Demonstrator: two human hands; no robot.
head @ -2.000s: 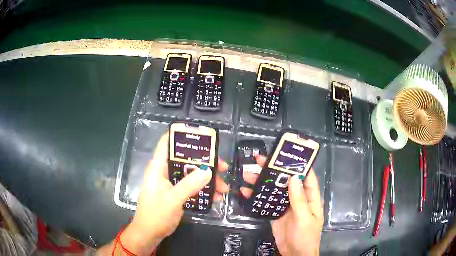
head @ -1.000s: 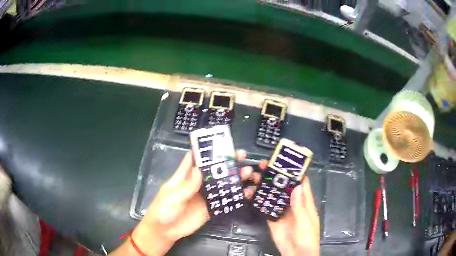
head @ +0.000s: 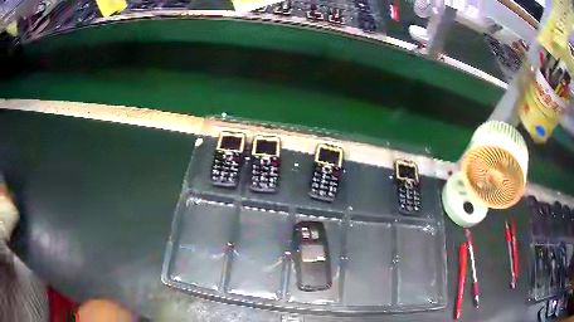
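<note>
Four dark-screened bar phones stand face up in the back row of the clear blister tray [head: 371, 306]: two at the left [head: 228, 159] [head: 265, 163], one near the middle [head: 326, 172] and one at the right [head: 408, 187]. A black phone back [head: 313, 256] shows in a front-row pocket, with a paler patch at its middle. Neither of my hands can be made out. A rounded skin-toned patch is cut off by the bottom left edge, and I cannot tell which body part it is.
A small desk fan [head: 494, 177] stands right of the tray. Red pens [head: 462, 280] [head: 512, 253] lie below it. A yellow holder with pens [head: 542, 104] is at the upper right. More dark phones [head: 549, 270] lie at the right edge. A green belt [head: 283, 82] runs behind the tray.
Both hands and the two lit phones they held have left the picture. The phone back in the front row is now uncovered. The view has shifted, showing more beyond the belt.
</note>
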